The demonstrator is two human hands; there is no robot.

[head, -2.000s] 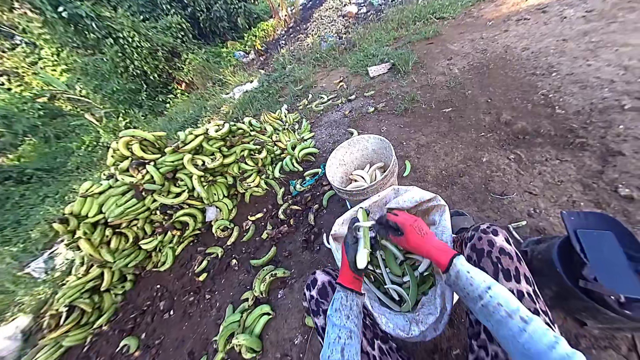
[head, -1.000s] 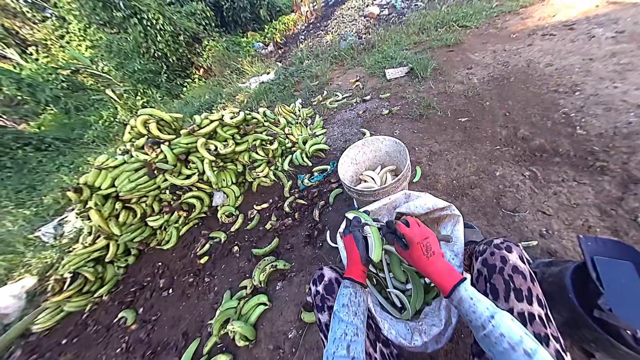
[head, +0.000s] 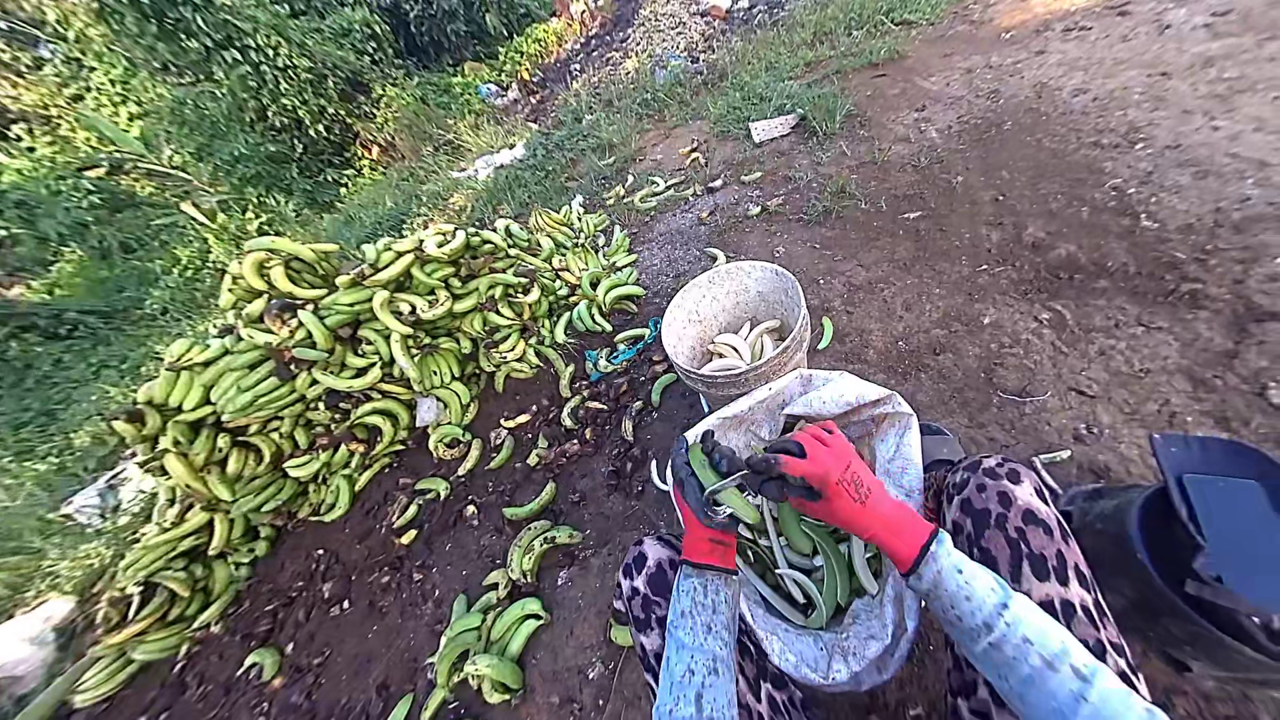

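My left hand point(head: 708, 510), in a red and black glove, grips a green plantain point(head: 722, 484) over an open white sack. My right hand point(head: 835, 485), gloved alike, meets it at the fruit; its fingers are bent together, and whether they hold a small tool cannot be told. A pale strip lies across the plantain. Green and whitish peels point(head: 810, 570) fill the sack point(head: 870, 650), which stands between my knees. Just beyond the sack is a whitish bucket point(head: 690, 320) with peeled plantains point(head: 742, 346) low inside it.
A big heap of green plantains point(head: 350, 370) spreads over the ground at the left. Smaller clusters point(head: 495, 640) lie nearer my left knee. A black container point(head: 1130, 560) with a dark flat piece point(head: 1235, 530) on it stands at the right. Bushes point(head: 240, 110) grow behind the heap.
Two seconds ago a partly pale, peeled plantain was in my left hand; now a green one is there. Both hands stay over the sack.
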